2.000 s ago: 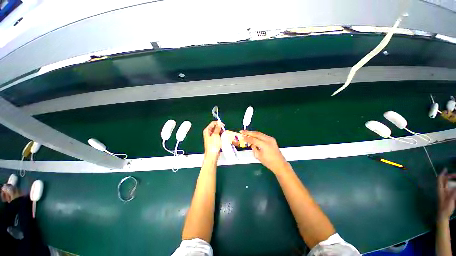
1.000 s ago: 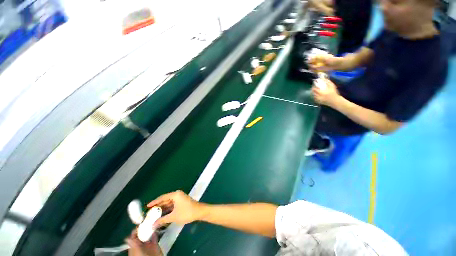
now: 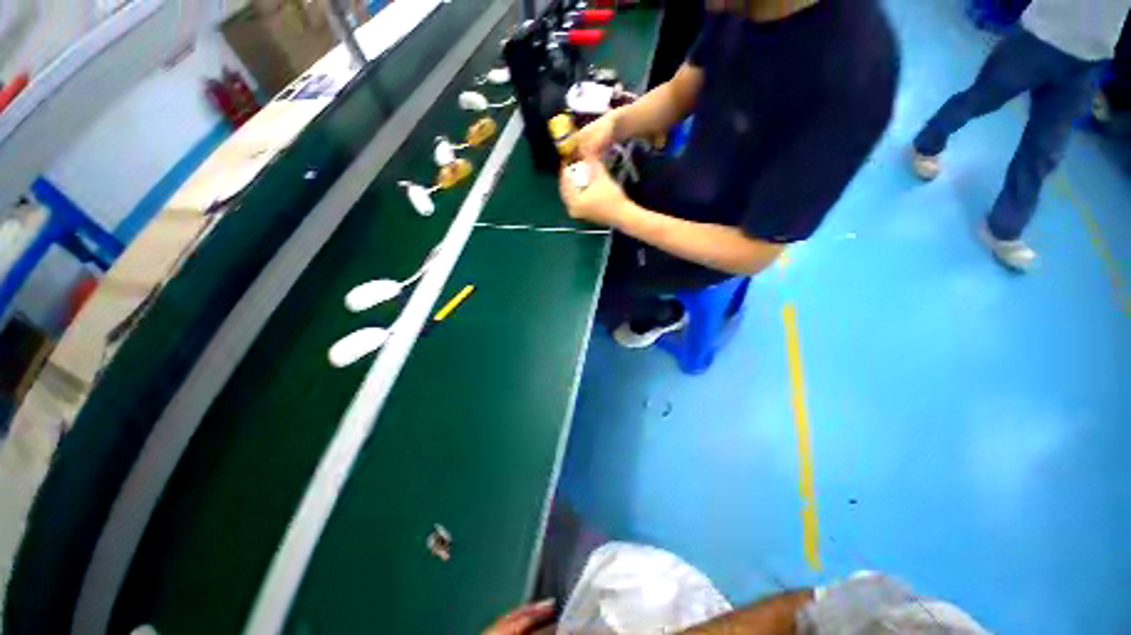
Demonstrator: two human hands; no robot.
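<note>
Two white oval housings [image 3: 362, 346] [image 3: 373, 294] lie on the green belt by the pale rail, with thin cords at their narrow ends. A slim yellow pen-like stick [image 3: 455, 301] lies on the green ledge. A small brownish, shiny object [image 3: 439, 541] lies nearer on the ledge. At the bottom edge, a bare forearm and white sleeve are my right arm. Fingers, probably of my right hand [image 3: 523, 618], show beside the ledge, cut off by the frame. Whether they hold anything is hidden. My left hand is not in view.
A seated person in dark clothing [image 3: 794, 124] handles a small white part beside a black fixture with red handles [image 3: 540, 87]. A thin white cord [image 3: 540, 228] crosses the ledge. More housings and yellow-orange pieces [image 3: 454, 173] lie farther up. Blue floor [image 3: 918, 409] and another person's legs are right.
The view has swung right from the belt toward the neighbour and floor. The hands and the white unit between them have left the centre; only cut-off fingers and a forearm show low.
</note>
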